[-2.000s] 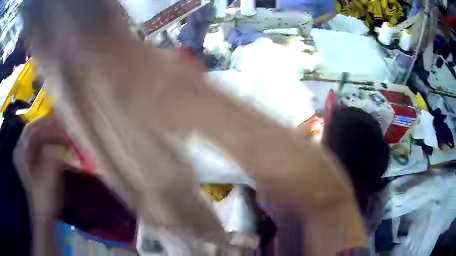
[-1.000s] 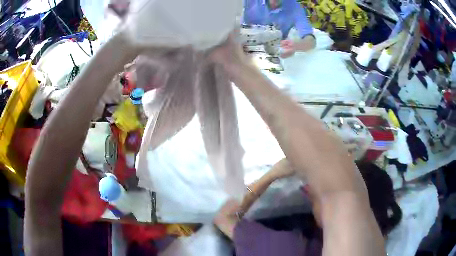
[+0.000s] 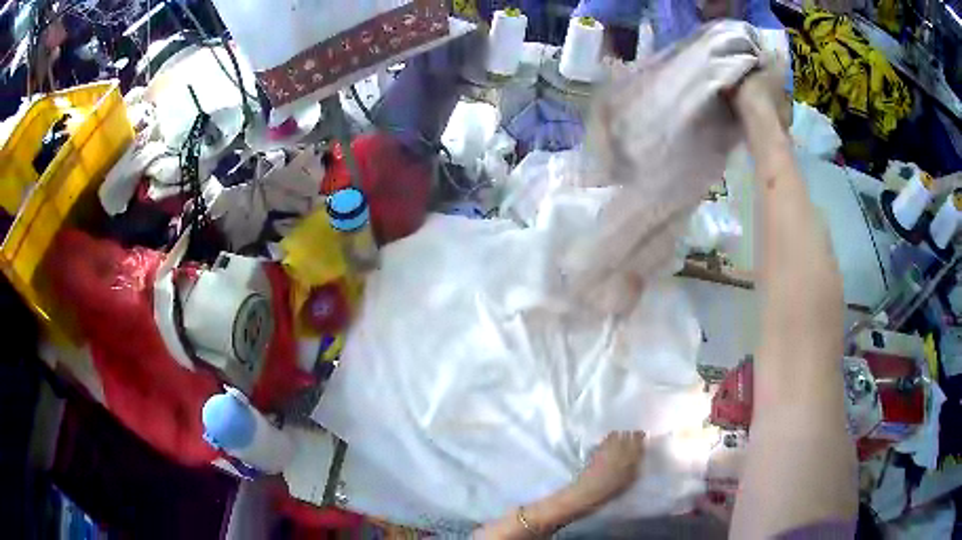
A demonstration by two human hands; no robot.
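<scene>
My right hand (image 3: 756,90) is raised at the upper right and is shut on a pale pinkish-beige garment (image 3: 670,116). The garment hangs down and to the left from my fist, blurred, over a large white cloth (image 3: 464,327) spread and wrinkled on the table. My left hand is not in view. Another person's hand (image 3: 614,462), with a thin bracelet at the wrist, rests on the lower part of the white cloth.
A red-and-white sewing machine (image 3: 734,399) stands right of the white cloth, partly behind my forearm. At left are a yellow crate (image 3: 69,190), red cloth (image 3: 127,348), a white machine part (image 3: 234,316) and a blue-topped object (image 3: 230,420). White thread cones (image 3: 581,49) stand behind.
The pale garment has moved from the upper middle to the upper right with my right hand. My left arm has left the view. The other person's hand has moved right over the white cloth.
</scene>
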